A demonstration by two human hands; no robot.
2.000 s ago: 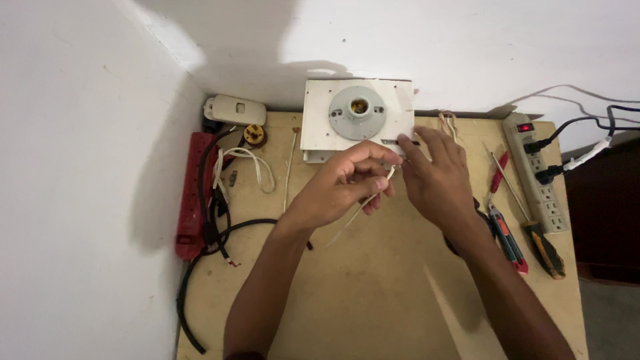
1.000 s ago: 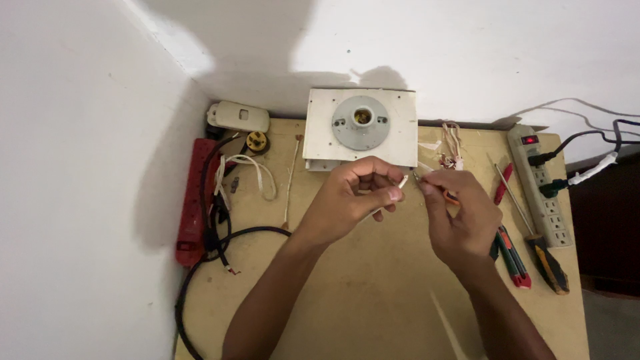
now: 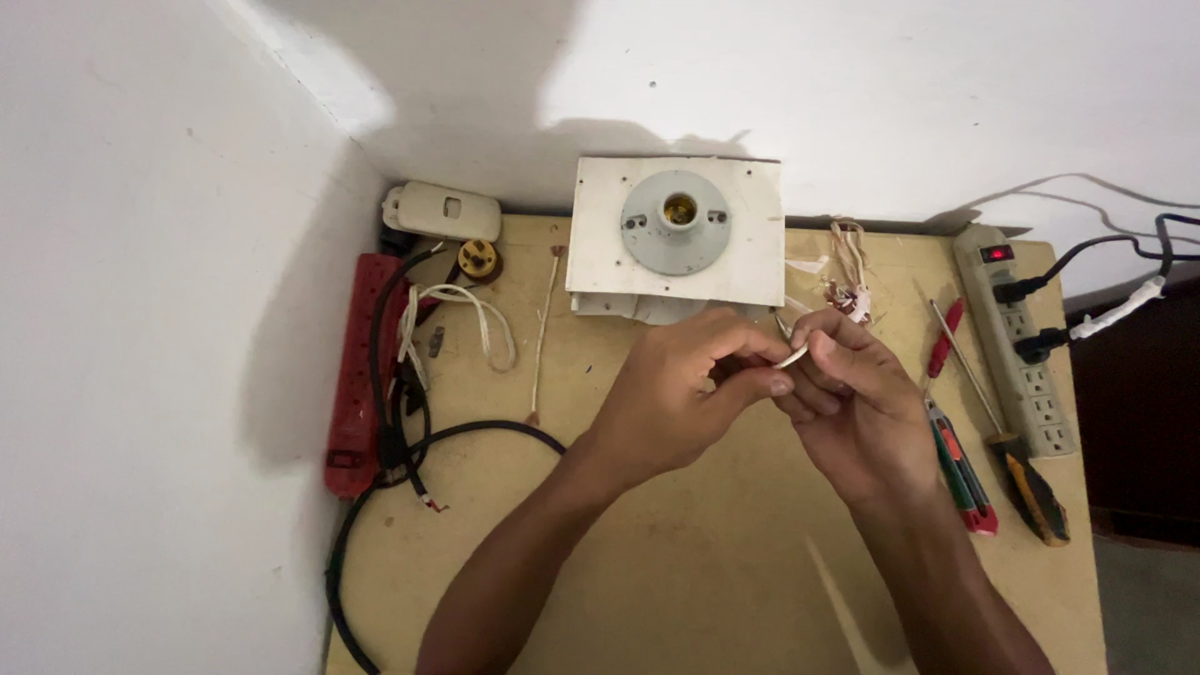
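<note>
Between both hands is a short piece of white insulated wire [image 3: 793,357]. My left hand [image 3: 698,384] pinches its left end between thumb and fingertips. My right hand [image 3: 848,389] grips the other end, thumb on top and fingers curled beneath. A pointed metal tip [image 3: 782,326] shows just behind the fingertips; what it belongs to is hidden. Beyond the hands stands a white box or board [image 3: 600,225] carrying a round grey lamp holder [image 3: 675,239] with a brass-coloured socket inside. Right of it lies a bundle of stripped wires [image 3: 848,262].
A red power strip [image 3: 361,375], black cable [image 3: 337,572], white cord [image 3: 487,314], round plug [image 3: 479,260] and beige switch box [image 3: 450,214] lie left. Right are a beige power strip [image 3: 1017,347] with lit switch, two screwdrivers [image 3: 1036,492] [image 3: 945,339] and a red-green tool [image 3: 963,473].
The hands have come closer together than one second ago, and my right hand has turned with its palm more upward. Two seconds ago they were nearer the lamp holder board.
</note>
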